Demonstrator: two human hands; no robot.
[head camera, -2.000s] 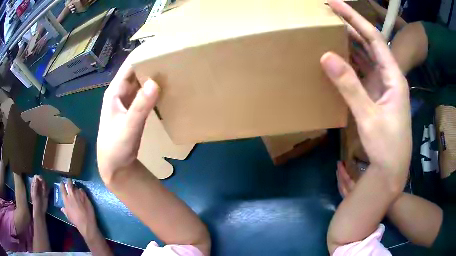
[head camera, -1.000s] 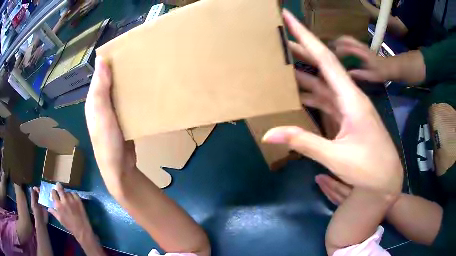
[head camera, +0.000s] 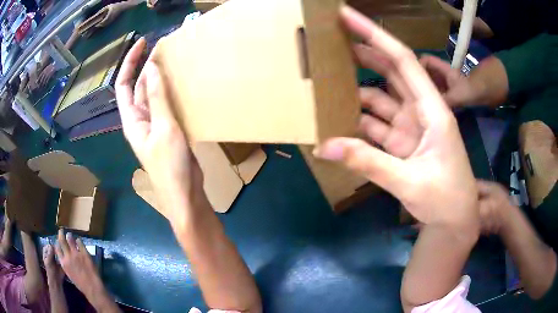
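Observation:
A plain brown mailer box (head camera: 245, 76) is held up close to the camera, its large flat face towards me. A narrow side wall with a dark locking slot shows at its right. My left hand (head camera: 160, 122) is pressed along its left edge. My right hand (head camera: 410, 131) is at its right side, thumb at the lower right corner, other fingers spread behind the side. The top of the box is cut off by the frame.
An open die-cut blank (head camera: 223, 186) lies below the held box, a brown box (head camera: 336, 183) right of it, and a cardboard scrap (head camera: 283, 154) between. An open box (head camera: 76, 211) and another person's hands are left. Another person's arms are right.
The held box has shifted left and turned, so its slotted side wall now faces me more. My left fingers have spread upward. The neighbours' hands have moved.

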